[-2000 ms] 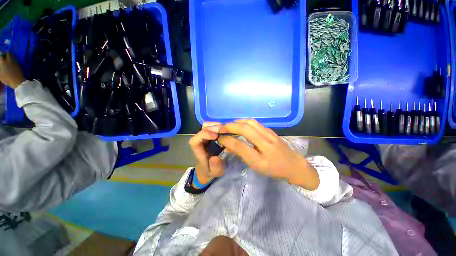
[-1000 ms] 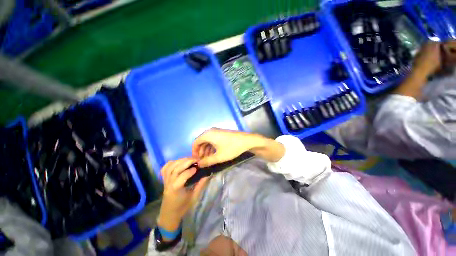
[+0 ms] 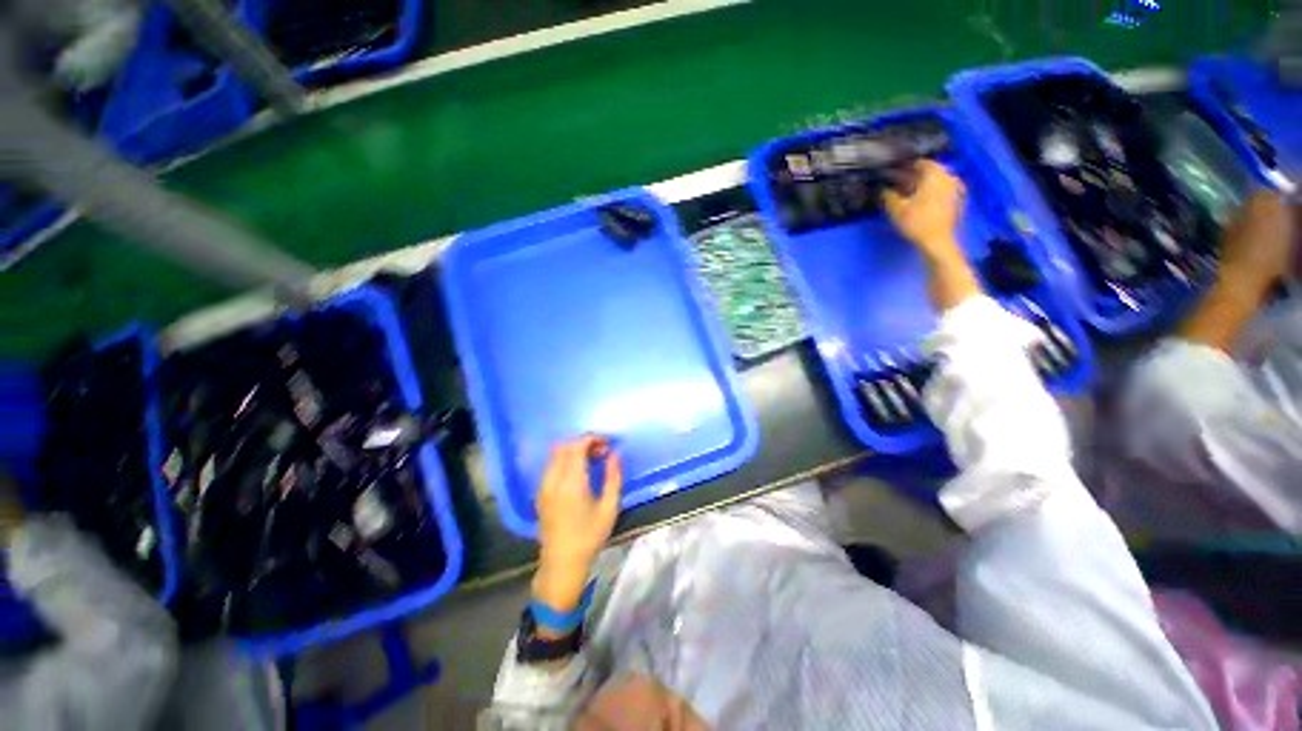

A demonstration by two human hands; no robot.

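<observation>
My left hand (image 3: 574,503) is over the near edge of the centre blue tray (image 3: 503,500), fingers pointing up. A tiny dark spot shows at its fingertips; I cannot tell if it is a held part. My right hand (image 3: 928,214) reaches into the right blue tray (image 3: 788,264), its fingertips at the back rows of black units (image 3: 828,179). Blur hides whether it grips one. More black units (image 3: 888,394) stand in a row at that tray's near side, partly behind my right sleeve. A clear parts box (image 3: 748,286) of green and silver pieces lies between the trays.
Blue bins (image 3: 454,536) heaped with jumbled black parts (image 3: 286,486) are at left. A small dark part (image 3: 626,223) lies at the centre tray's back. Another blue bin (image 3: 1050,257) and a person's hand (image 3: 1257,257) are at right. A green conveyor (image 3: 571,136) runs behind. A person's sleeve (image 3: 93,614) shows lower left.
My hands have separated. The right hand has gone from the dark housing at my front to the right tray's back rows. The left hand stays near the centre tray's edge. The view has swung right.
</observation>
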